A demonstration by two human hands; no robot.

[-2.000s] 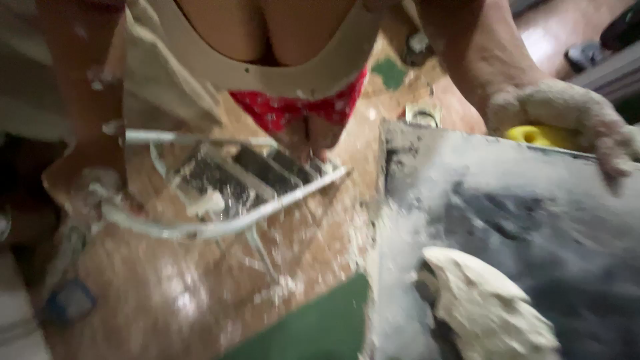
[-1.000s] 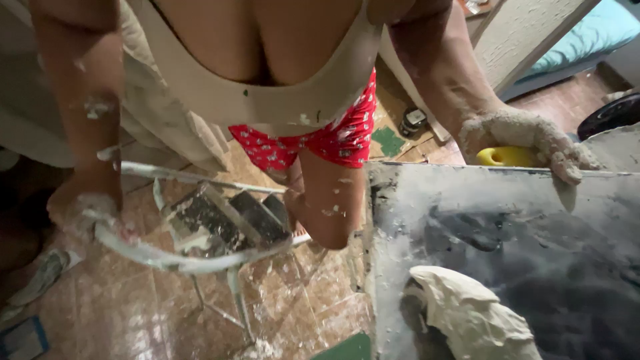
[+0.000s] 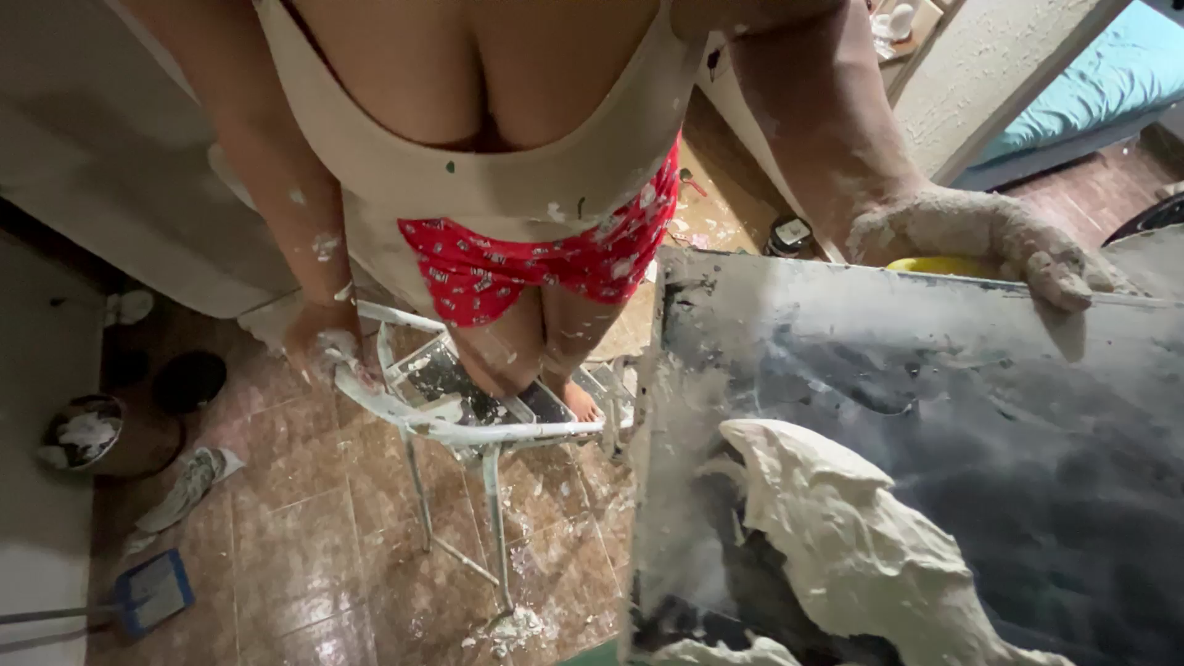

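My left hand, coated in pale compound, is at the right over the edge of a smeared dark flat board. Its fingers hook over that edge, beside a yellow handle or grip that is partly hidden behind the board. A thick mound of off-white plaster or joint compound lies on the board. At the left, my right hand grips the curved top rail of a splattered metal stepladder. My legs are among the ladder's steps; one bare foot shows there.
Compound blobs spot the tiled floor below the ladder. At the left are a bucket with white material, a rag and a blue-edged dustpan. A dark jar stands behind the board; a bed is at the upper right.
The view has shifted and now shows the bucket at the left. My right hand stays on the ladder rail, and my left hand stays at the board's edge.
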